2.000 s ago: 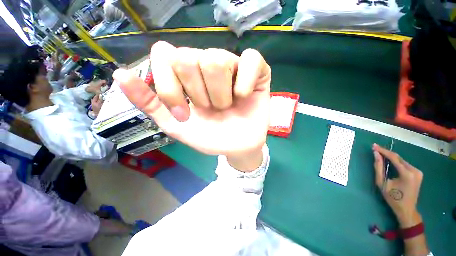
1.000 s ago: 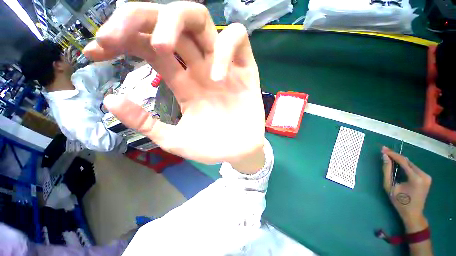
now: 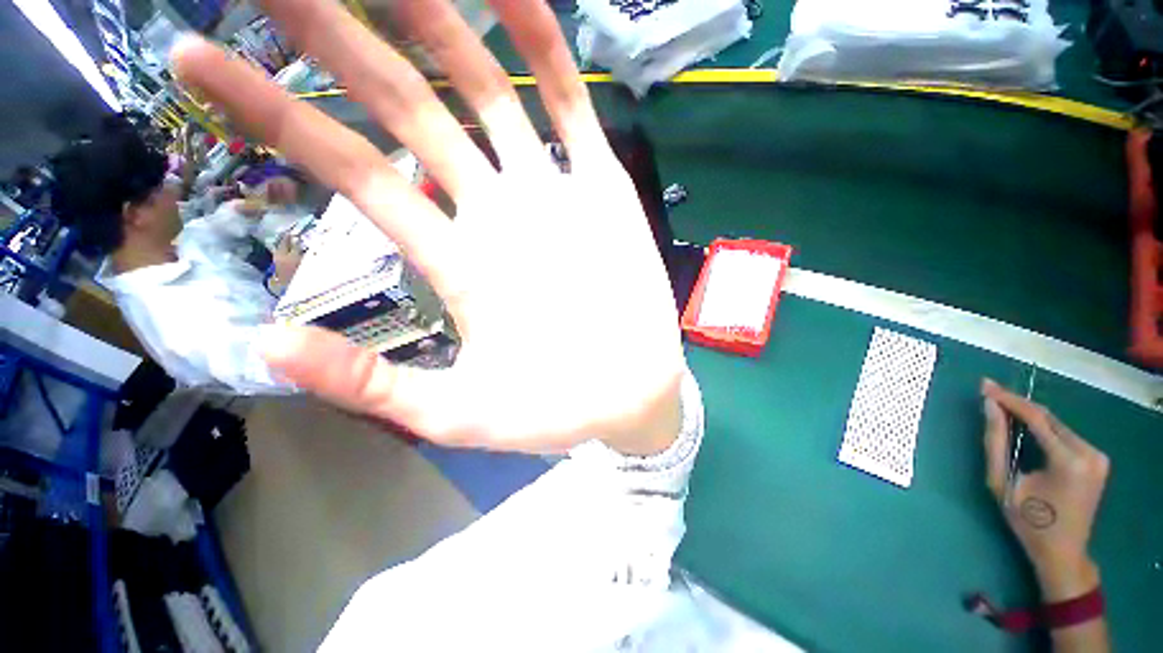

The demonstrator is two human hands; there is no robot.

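Observation:
My left hand is raised close to the camera, palm showing and fingers spread, with nothing in it. It hides much of the bench behind it. My right hand, with a red wristband, rests at the right on the green mat. It holds thin tweezers like a pen, tips pointing away. The white label sheet with rows of tiny dark marks lies flat on the mat, left of my right hand and apart from it.
A red parts tray with white contents stands beyond the mat's left part. Grey bench instruments stand left, partly hidden. Bagged white trays lie beyond the conveyor's yellow edge. A red tray edge is far right. A coworker sits left.
My left hand has gone from curled fingers to fully spread. My right hand keeps its grip on the tweezers. The view has shifted slightly, and the far-right red tray has moved towards the picture's edge.

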